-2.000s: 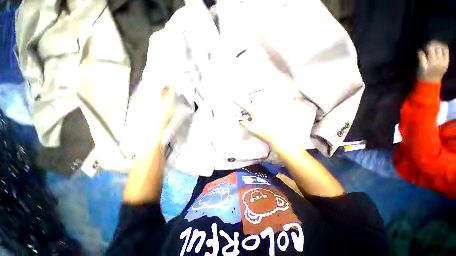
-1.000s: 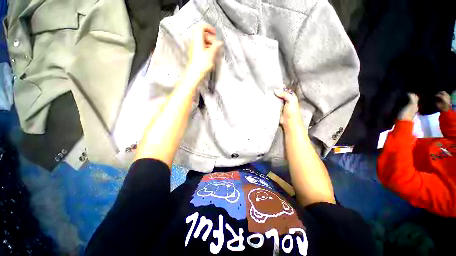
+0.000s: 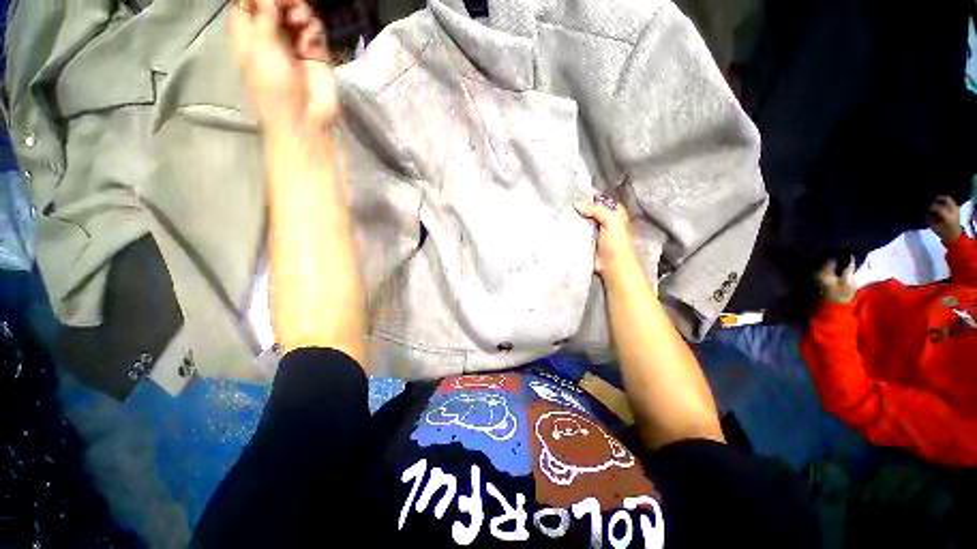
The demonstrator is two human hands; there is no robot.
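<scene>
A light grey-beige blazer (image 3: 493, 214) lies in front of me, with a dark front button near its lower edge and small cuff buttons on the right sleeve. My right hand (image 3: 609, 231) grips the blazer's front edge; a small thing, perhaps thread snips, shows at its fingers but is too small to tell. My left hand (image 3: 281, 43) is raised at the top left, blurred, above the gap between this blazer and the beige-khaki one. Its fingers look curled, and I cannot tell whether it holds anything.
Beige-khaki blazers (image 3: 204, 172) lie at left, with a dark piece beneath their hems. A dark garment heap (image 3: 836, 139) is at right. A person in an orange-red top (image 3: 889, 365) works there beside a white sheet (image 3: 911, 257). Blue surface shows below the garments.
My left hand has moved up and left, off the blazer. My right hand has moved from the blazer's middle to its front edge and stays there. The neighbour's arms have shifted.
</scene>
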